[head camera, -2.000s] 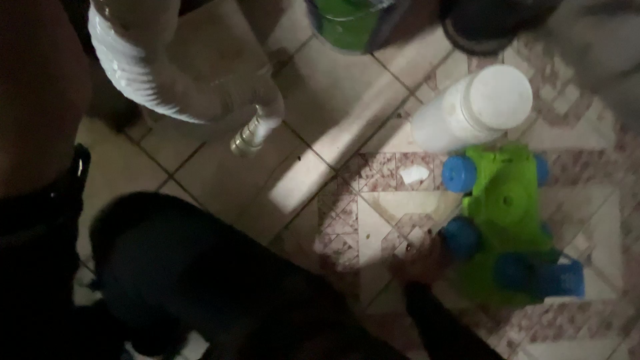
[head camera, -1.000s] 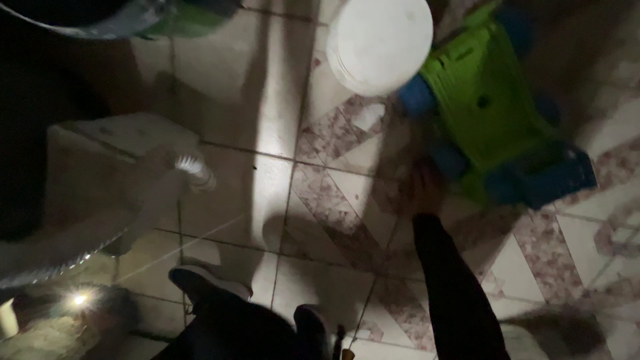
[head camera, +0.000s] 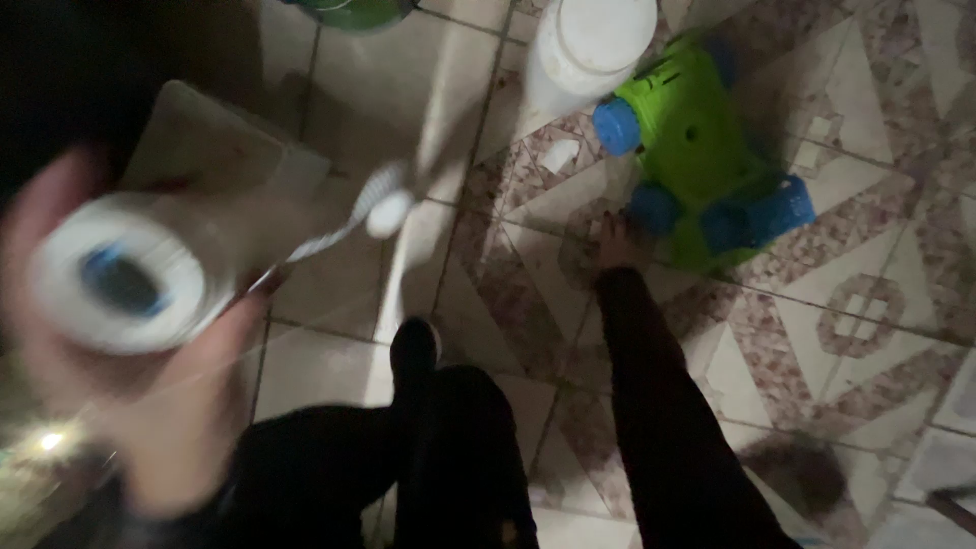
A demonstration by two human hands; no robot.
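Blurred by motion, my left hand [head camera: 179,412] grips a white ring-shaped object [head camera: 57,282] with a dark blue centre. A pale twisted strand [head camera: 328,240] runs from beside it toward a small white oval thing [head camera: 390,213]; whether they are joined is unclear. On the right, my right hand [head camera: 619,242] reaches down beside a blue wheel [head camera: 654,210] of a green plastic toy vehicle [head camera: 694,145]. Its fingers look spread, and whether they touch the wheel cannot be told. A white lidded plastic container [head camera: 568,72] stands just left of the toy.
A pale box-like object [head camera: 206,137] lies at the upper left. Part of a green container [head camera: 358,11] shows at the top edge. A white scrap [head camera: 560,155] lies on the patterned tile floor [head camera: 823,389]. A small bright light [head camera: 52,441] glows at lower left.
My left hand has come into view with the white ring-shaped object. My right hand remains low beside the toy's blue wheel. The view has shifted.
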